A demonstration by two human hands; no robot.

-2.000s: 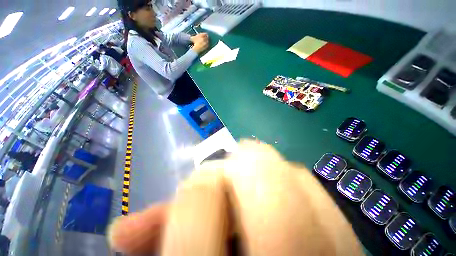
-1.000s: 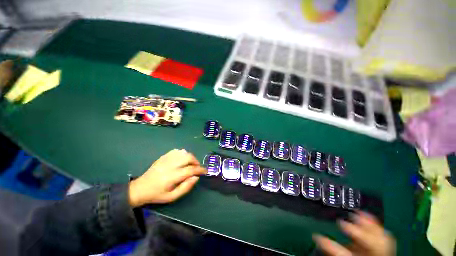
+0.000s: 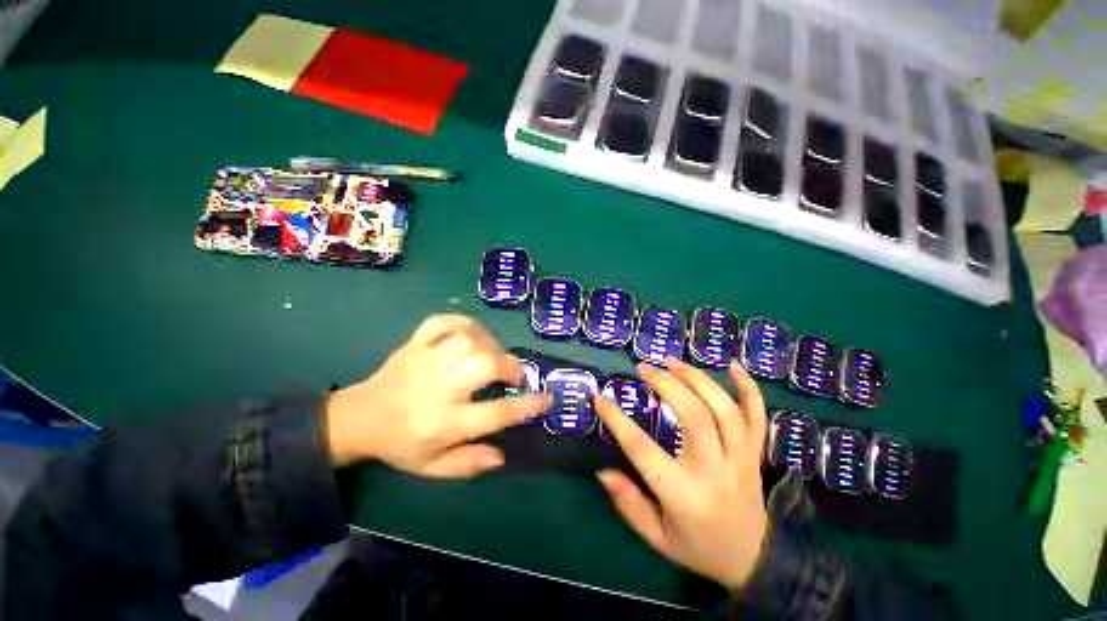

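Lit smartwatch units lie in two rows on the green bench mat; the back row point(image 3: 608, 318) is uncovered. The near row point(image 3: 845, 460) lies along a black mat point(image 3: 904, 510). My left hand point(image 3: 427, 398) is over the near row's left end, its index fingertip at the second unit point(image 3: 569, 403). My right hand point(image 3: 704, 467) is spread over the middle of the near row, index fingertip near the same unit, and hides some units. Neither hand holds anything that I can see.
A white blister tray point(image 3: 728, 200) with dark watches stands at the back. A patterned phone point(image 3: 304, 218) and a pen point(image 3: 375, 169) lie left, in front of a yellow and red card point(image 3: 381, 80). A pink bundle point(image 3: 1079, 297) and paper slips point(image 3: 1076, 516) lie at the right.
My view has moved closer to the bench. My right hand has moved left from the near row's right end to its middle. My left hand has shifted onto the row's left units.
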